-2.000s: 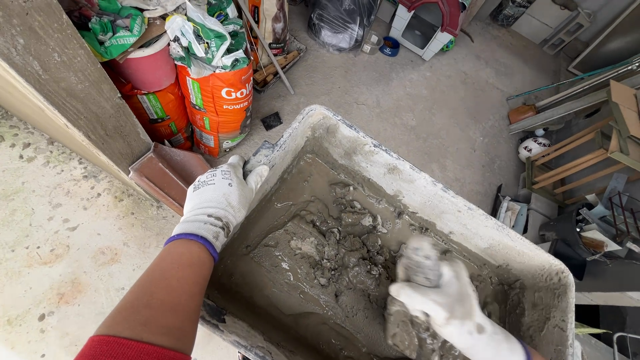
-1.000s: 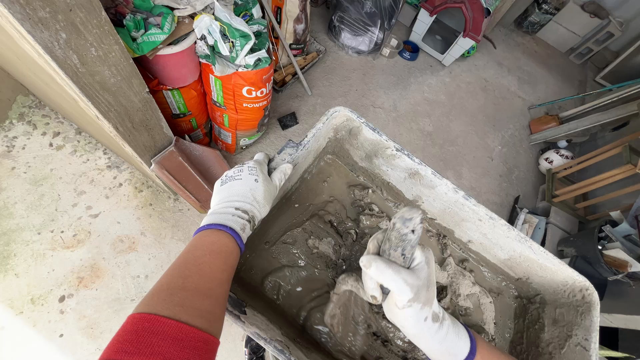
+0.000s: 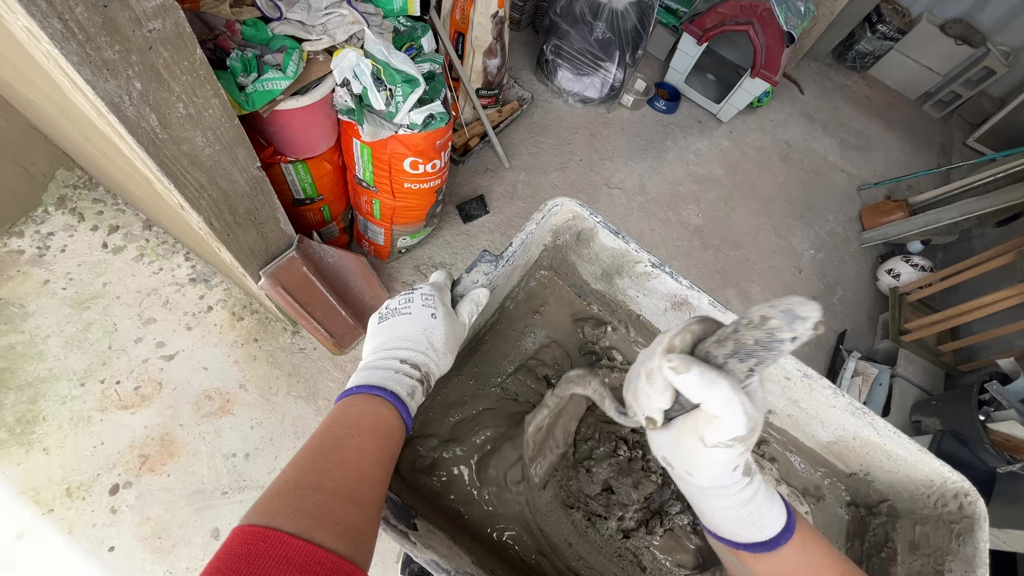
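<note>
A mortar-crusted tub (image 3: 872, 432) holds wet grey mortar (image 3: 480, 448), with a rough, lumpy mound of it near the middle. My right hand (image 3: 696, 400), in a white glove with a purple cuff, grips the handle of a trowel (image 3: 560, 424); its blade is coated and partly in the mortar. The handle's thick end sticks up past my fist. My left hand (image 3: 420, 328), gloved alike, is closed on the tub's rim at its left corner, beside a mortar-caked lug. Its fingertips are partly hidden.
A brown clay tile (image 3: 324, 292) leans by a concrete post (image 3: 216, 128). Behind stand orange bags (image 3: 400, 184) and a pink bucket (image 3: 300, 120). A toy-like dog house (image 3: 724, 60), a blue bowl (image 3: 665, 98), a ball (image 3: 904, 272) and a wooden slatted frame (image 3: 968, 296) lie beyond the tub.
The trowel in my right hand has moved through the mortar, and its coated blade now shows at the left of the lumpy mound. My left hand stays on the rim.
</note>
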